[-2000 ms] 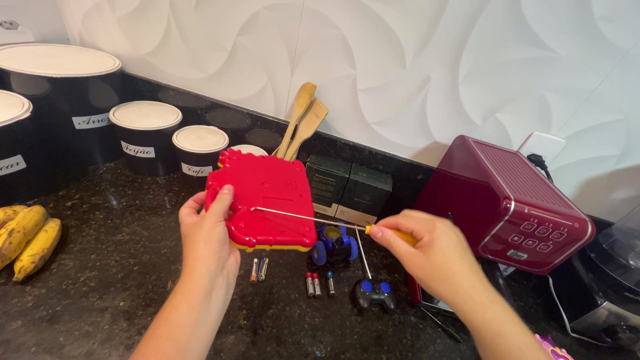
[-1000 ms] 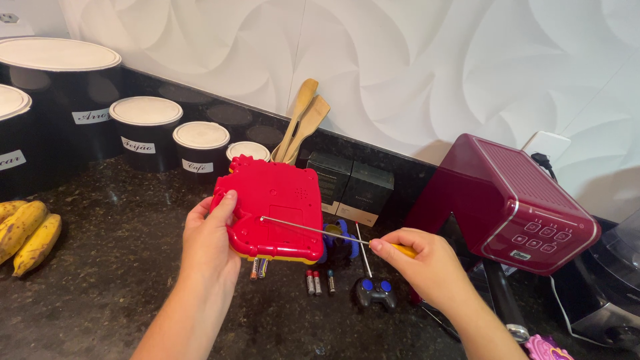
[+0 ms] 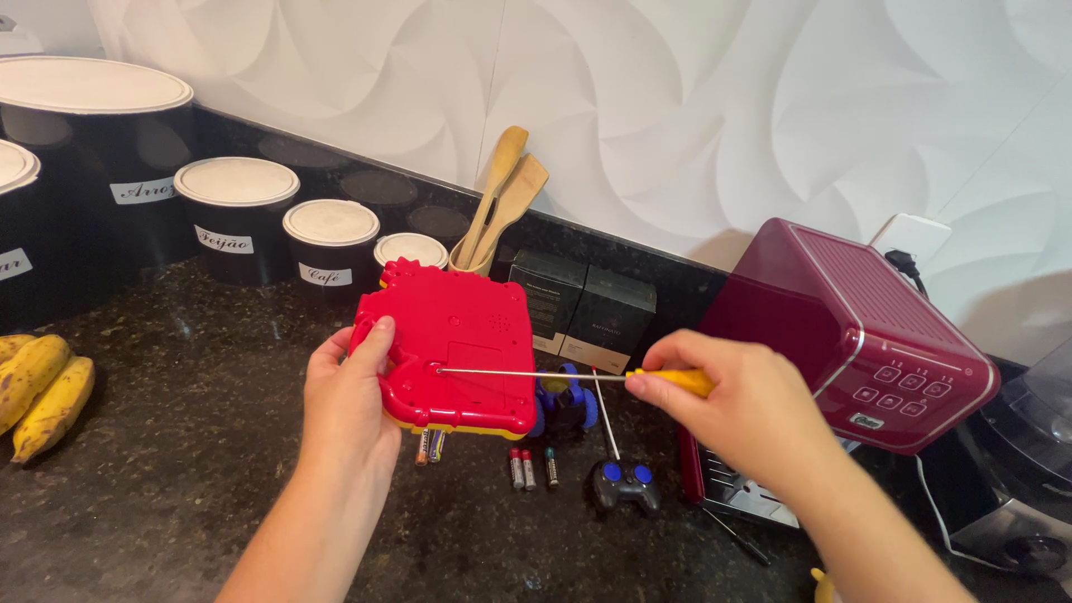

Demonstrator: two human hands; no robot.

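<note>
My left hand (image 3: 356, 394) grips the left edge of a red plastic toy (image 3: 469, 327) with a yellow underside, thumb on its red face. That face has a rectangular battery cover (image 3: 479, 389) and a small speaker grille. In my right hand (image 3: 729, 402) is a screwdriver (image 3: 670, 381) with a yellow handle and a long thin shaft. Its tip meets the screw hole at the left side of the cover. Below the toy lie several AA-type batteries (image 3: 522, 469). A blue-wheeled toy vehicle (image 3: 569, 402) stands partly hidden behind the toy, near a black game-style remote control (image 3: 626, 486) with an antenna.
Black canisters with white lids (image 3: 237, 182) line the left back, with bananas (image 3: 50, 394) in front. Wooden utensils (image 3: 502, 197) stand in a holder beside dark boxes (image 3: 611, 314). A dark red coffee machine (image 3: 854, 335) and a blender-like appliance (image 3: 1022, 502) occupy the right. Another thin tool (image 3: 741, 536) lies near the machine.
The toy is tilted somewhat differently in my left hand than two seconds ago. My right hand's hold on the screwdriver handle has shifted, with the tip staying near the same part of the toy.
</note>
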